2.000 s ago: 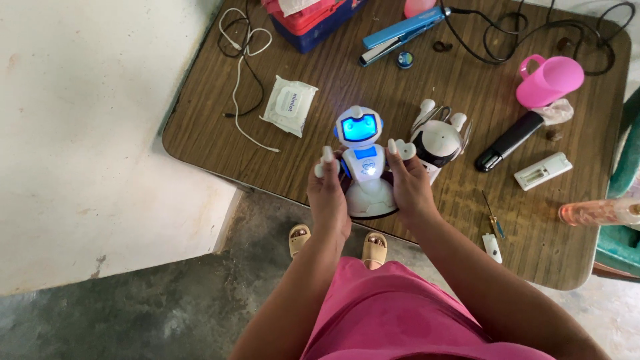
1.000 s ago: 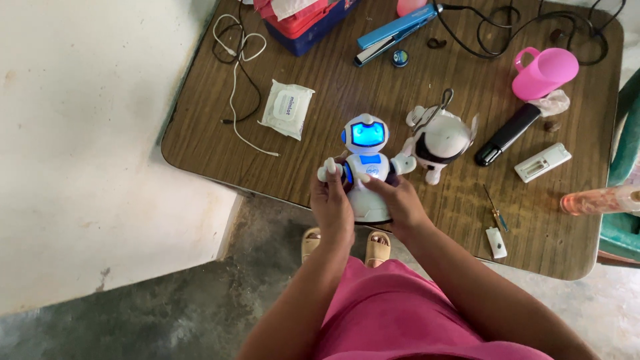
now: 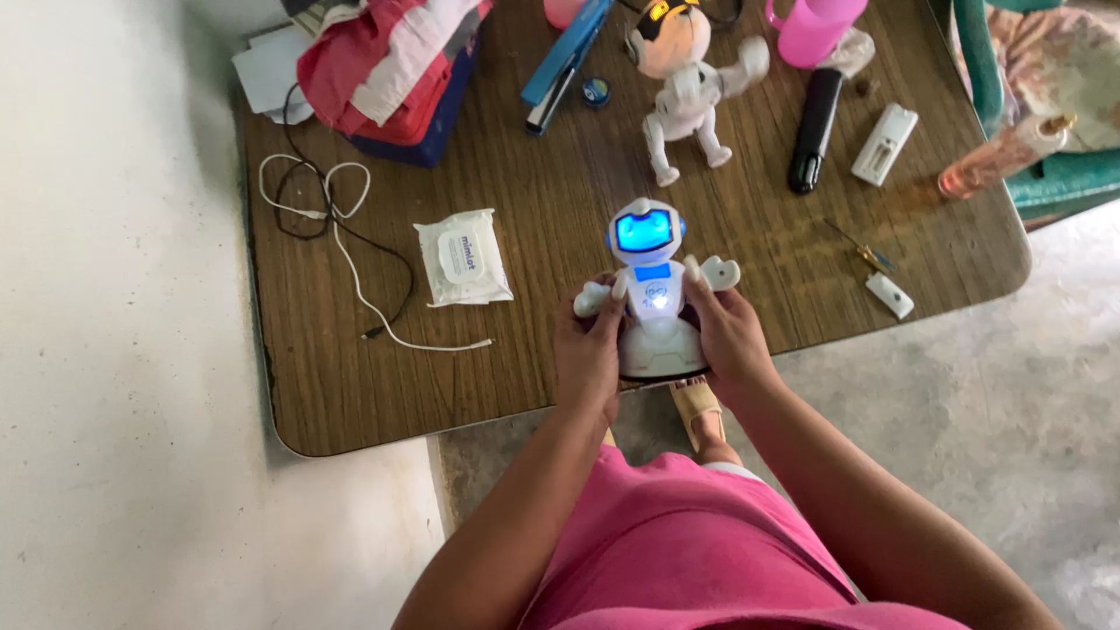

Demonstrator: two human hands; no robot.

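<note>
A white and blue toy robot (image 3: 656,289) with a glowing blue face and a lit chest is held upright at the table's near edge. My left hand (image 3: 593,337) grips its side by one arm, thumb against the body. My right hand (image 3: 733,328) grips the opposite side, thumb near the shoulder. The robot's rounded white base shows between my hands. Beyond it, a white toy robot dog (image 3: 687,96) with a dark, orange-lit face is on the table. A packet of wipes (image 3: 462,258) lies left of my left hand.
The wooden table (image 3: 350,394) holds white and black cables (image 3: 354,280), a blue hair straightener (image 3: 564,66), a small round tin (image 3: 596,91), a pink mug (image 3: 814,31), a black cylindrical device (image 3: 815,131), a white battery housing (image 3: 885,144), a screwdriver (image 3: 862,248), a small white cover (image 3: 889,296) and a bottle (image 3: 1006,157).
The toy dog's dark, orange-lit face and legs now show, where its rounded white body showed before. Both hands still hold the robot, with its face still lit. The view has shifted.
</note>
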